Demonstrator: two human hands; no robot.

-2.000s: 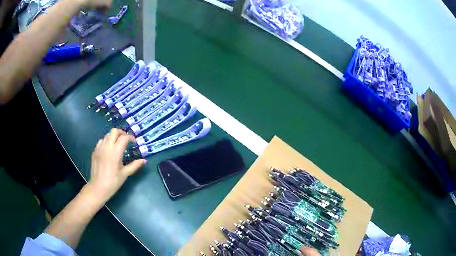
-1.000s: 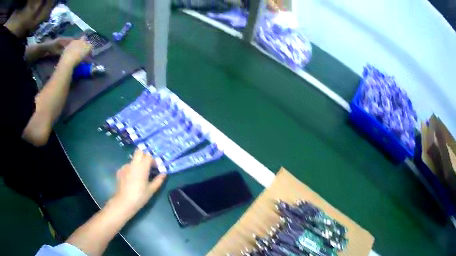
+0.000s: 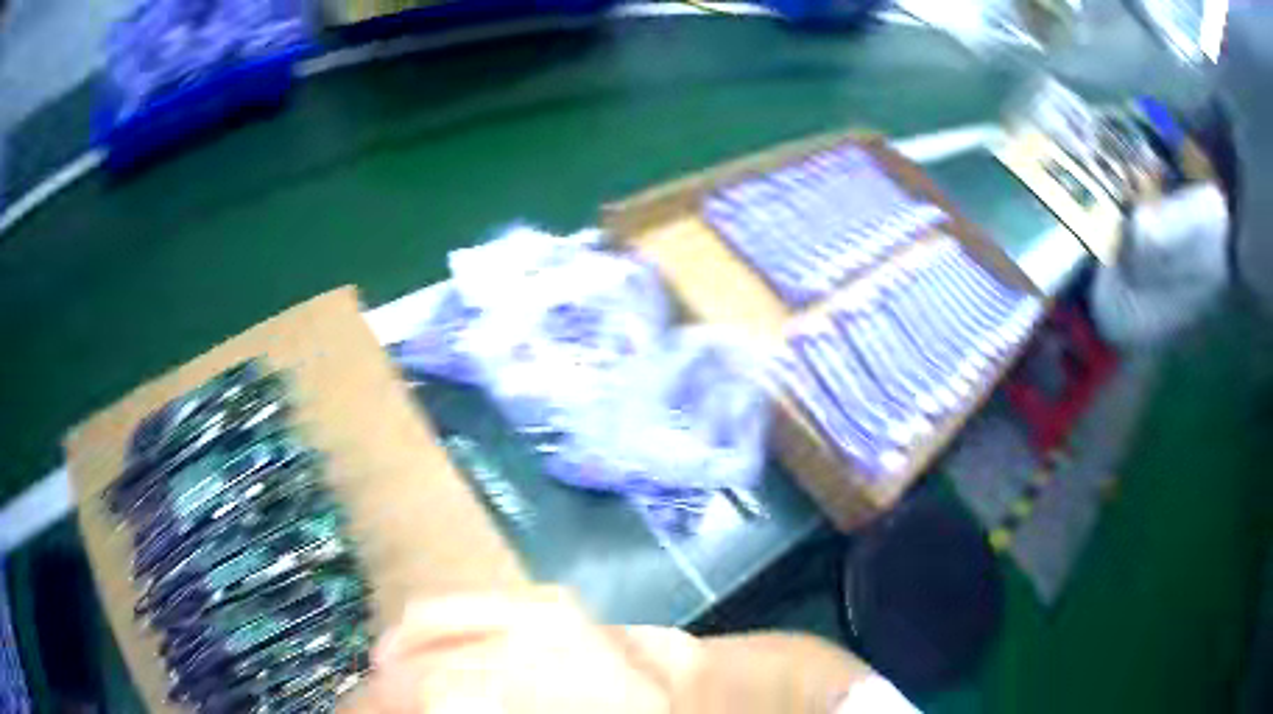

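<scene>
The view is blurred. My right hand (image 3: pixel 524 656) reaches in from the bottom, over the lower edge of the tan cardboard sheet (image 3: pixel 405 481), beside the pile of circuit boards (image 3: pixel 251 544). Its fingers are too smeared to tell whether they hold anything. The boards lie in a dense green and black pile on the sheet at the left. A separate thin green board (image 3: pixel 485 479) lies on the bench right of the sheet. My left hand is out of the picture.
Clear plastic bags (image 3: pixel 586 363) lie between the sheet and a brown carton tray (image 3: pixel 684 265) holding two rows of pale shells (image 3: pixel 907 349). A blue bin (image 3: pixel 203 119) stands far left. A round black object (image 3: pixel 921 586) is below the tray. A person (image 3: pixel 1173 265) is far right.
The view has swung right. The row of filled housings and my left hand have left the picture. The bags, shell tray and my right hand with its forearm have come in.
</scene>
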